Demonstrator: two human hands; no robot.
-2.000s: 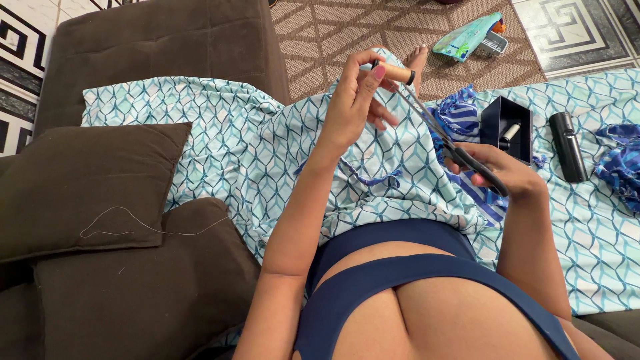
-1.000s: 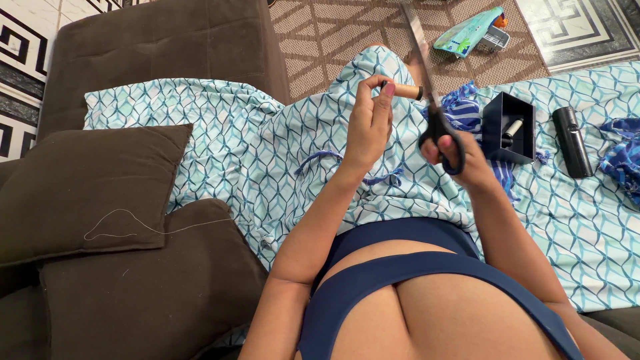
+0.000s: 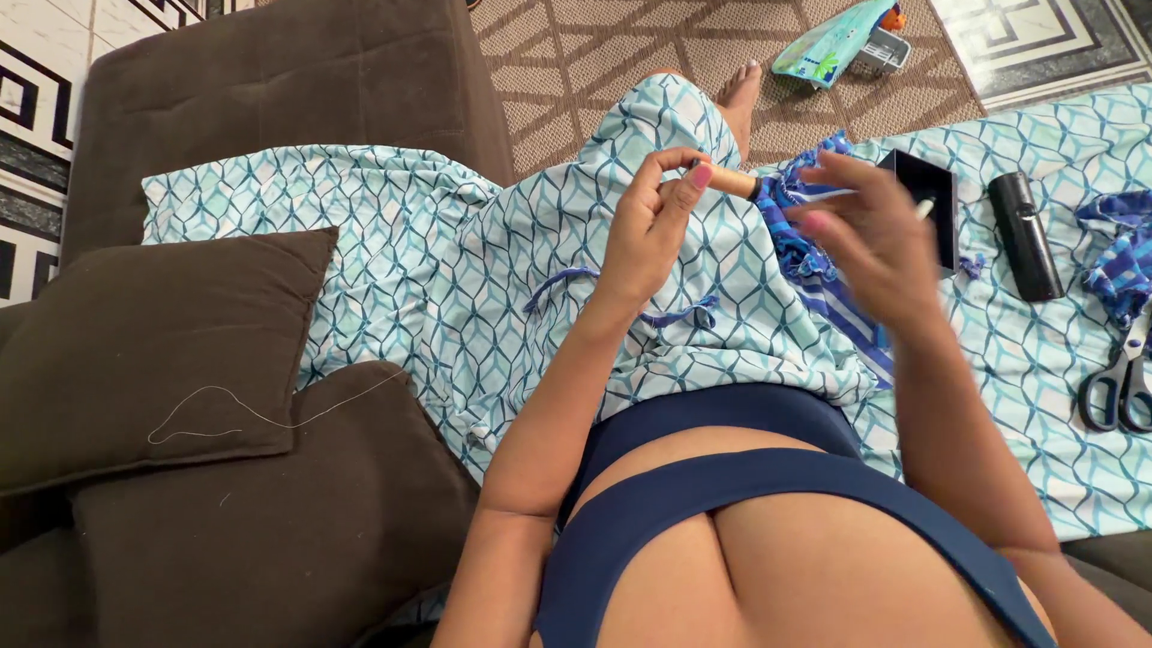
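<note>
Between the thumb and fingers of my left hand (image 3: 655, 216) is a small tan cylinder with dark ends, probably a thread spool (image 3: 731, 182). My right hand (image 3: 868, 229), blurred, is raised just right of it with its fingers apart; nothing shows in it. Below and behind that hand lies blue patterned fabric (image 3: 792, 238) with striped parts. Scissors (image 3: 1120, 382) with dark handles rest at the far right, their blades partly out of view. Blue fabric strips (image 3: 679, 315) lie on the patterned cloth (image 3: 504, 297) over my lap. A loose pale thread (image 3: 315, 418) runs across the brown cushions.
An open dark box (image 3: 945, 211) with a pale item inside stands behind my right hand. Right of it are a black cylindrical case (image 3: 1026, 236) and more blue fabric (image 3: 1120, 256). Brown cushions (image 3: 162, 351) are at left. A turquoise bag (image 3: 832, 45) lies on the rug.
The scissors, in my right hand in both earlier frames, now lie on the cloth at the far right. My right hand has let go of them and is beside the cylinder.
</note>
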